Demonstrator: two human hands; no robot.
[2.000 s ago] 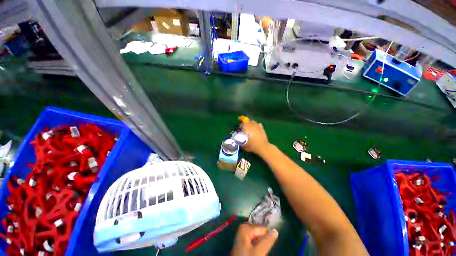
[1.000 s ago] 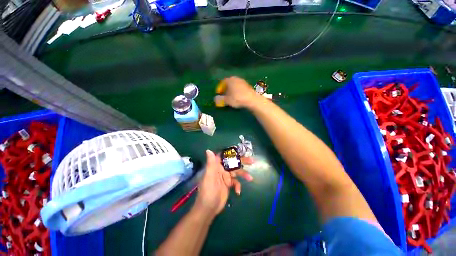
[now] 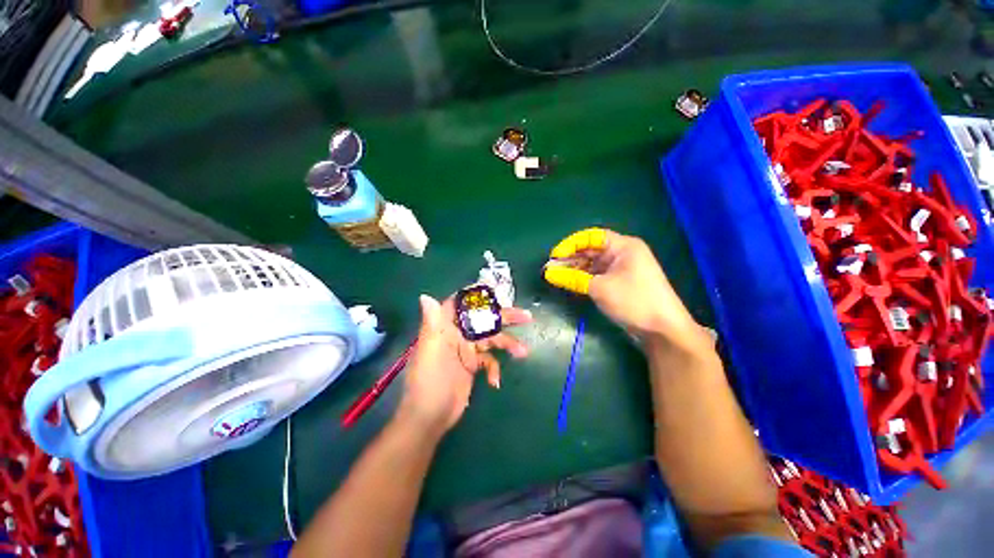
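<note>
My left hand [image 3: 441,365] is palm up and holds a black rounded-square watch housing [image 3: 477,312], its gold and white inside facing up. A crumpled grey-white wipe [image 3: 498,280] lies just beyond the housing. My right hand [image 3: 632,281] is to the right of the wipe, with yellow finger cots [image 3: 576,259] on its curled thumb and finger. Something small and dark shows between those fingertips, too unclear to name. A light blue bottle [image 3: 351,207] stands beyond my left hand with its round lid open, a white block [image 3: 403,228] against it.
A white fan [image 3: 207,360] stands left. A red pen [image 3: 378,388] and blue stick [image 3: 571,376] lie near my hands. Another housing [image 3: 510,143], a small black-and-white part [image 3: 531,167] and a further housing [image 3: 691,104] lie beyond. A blue bin [image 3: 752,294] of red clamps [image 3: 899,283] is right.
My right hand has come from near the bottle, across past the other housing, to beside the wipe. My left hand has opened palm up, showing the housing. The view has tilted down and shifted right.
</note>
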